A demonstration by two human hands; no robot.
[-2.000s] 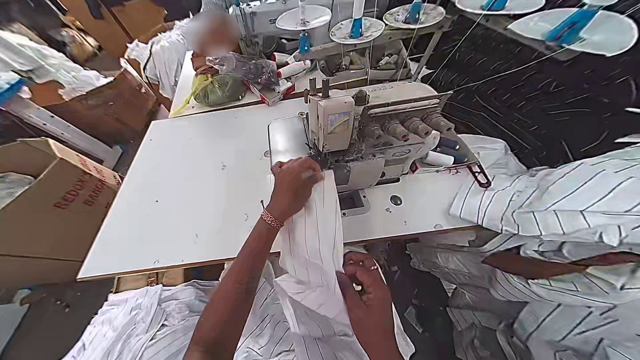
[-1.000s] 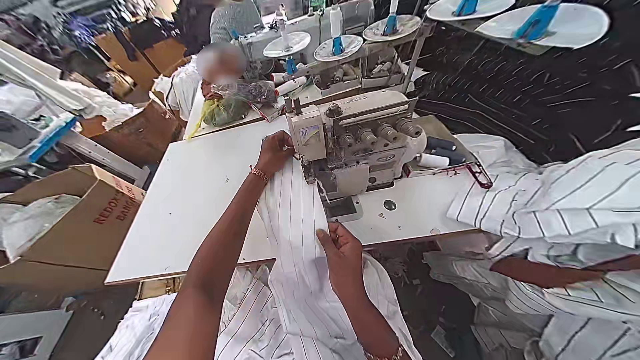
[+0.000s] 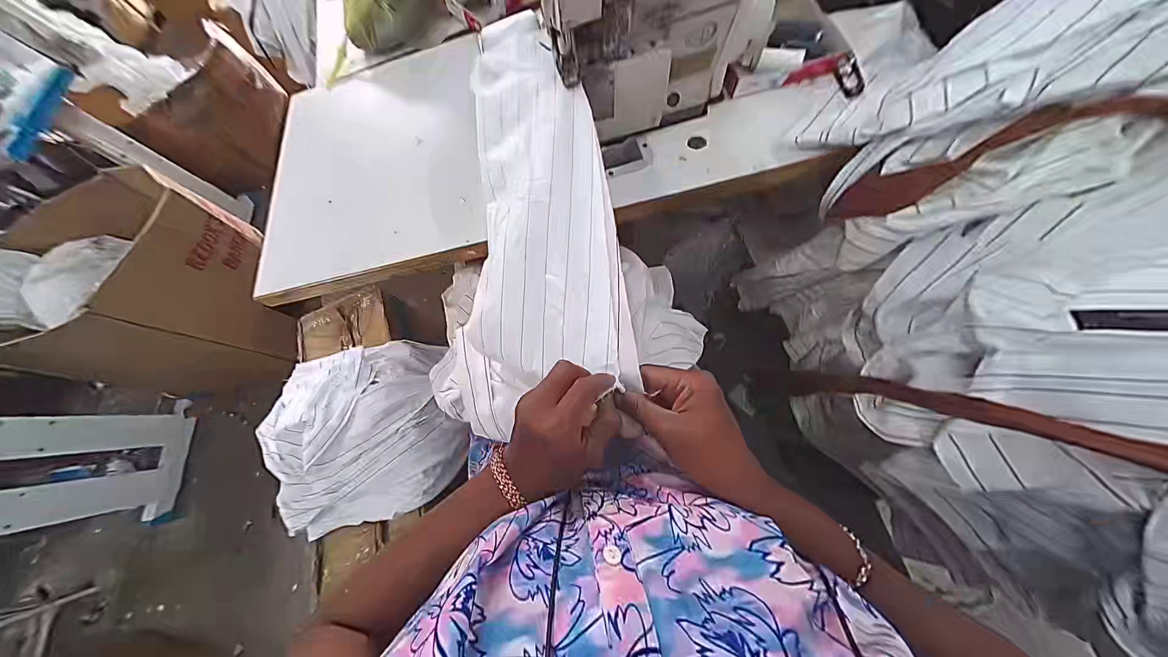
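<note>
A long white pin-striped cloth [image 3: 552, 219] runs from the sewing machine [image 3: 639, 64] down over the table's front edge to my lap. Its near edge is pinched by my left hand [image 3: 561, 429], which wears a beaded bracelet. Close beside it, nearly touching, my right hand [image 3: 689, 424] grips the same edge between thumb and fingers. The far end of the cloth lies by the machine's presser foot [image 3: 568, 68]; whether it is clamped there I cannot tell. Only the lower part of the machine shows.
The white tabletop [image 3: 383, 173] extends left of the cloth. More striped fabric [image 3: 365, 429] is heaped below it. A cardboard box [image 3: 173, 274] holding white material stands at left. Large piles of striped cloth [image 3: 1031, 274] with brown straps [image 3: 985, 415] fill the right side.
Both hands have come away from the machine toward my body and now meet at the cloth's near edge. The view has tilted down sharply.
</note>
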